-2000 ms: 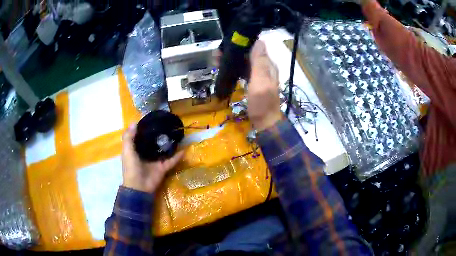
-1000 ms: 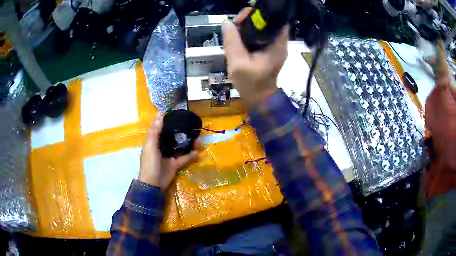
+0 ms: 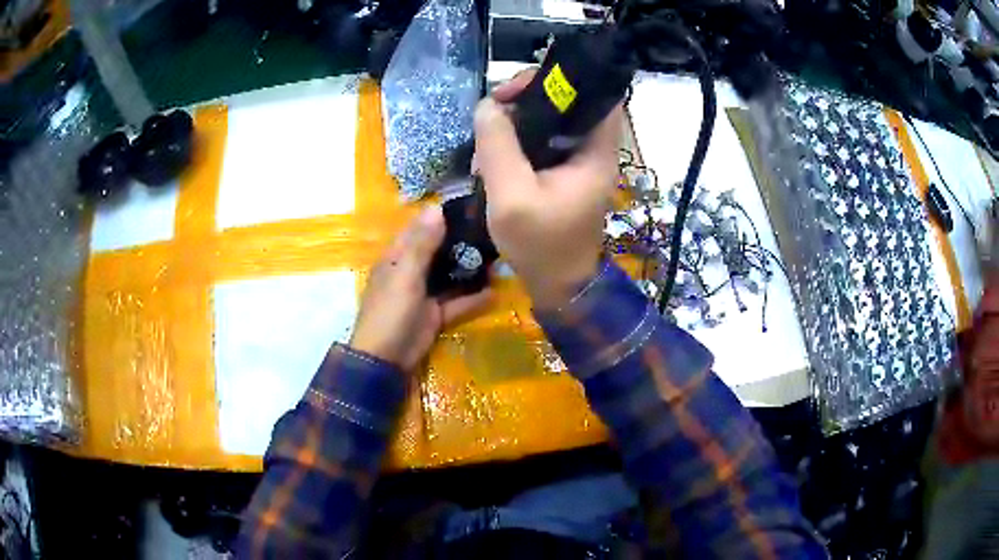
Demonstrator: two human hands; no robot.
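My left hand (image 3: 400,290) holds a round black housing (image 3: 447,263) from its left and underside, with a small white-silver piece (image 3: 467,258) showing inside it. My right hand (image 3: 548,191) is wrapped around a thick black electric screwdriver (image 3: 575,93) with a yellow label. The screwdriver is tilted, its lower end close to the housing. Whether the tip touches the housing cannot be told, as my right hand and the blur hide it. The screwdriver cable (image 3: 698,164) runs from its top down the right side.
Two black housings (image 3: 162,148) stand at the far left. A bag with sparkling contents (image 3: 433,104) is behind my hands. A wired module pile (image 3: 712,246) lies right on a white board. A clear parts tray (image 3: 876,252) is farther right. A person's red sleeve (image 3: 980,377) shows at the right edge.
My right hand took hold of the screwdriver and brought it down to the housing. My left hand has moved right and up with the housing. The view has shifted, and the other person's arm has drawn back.
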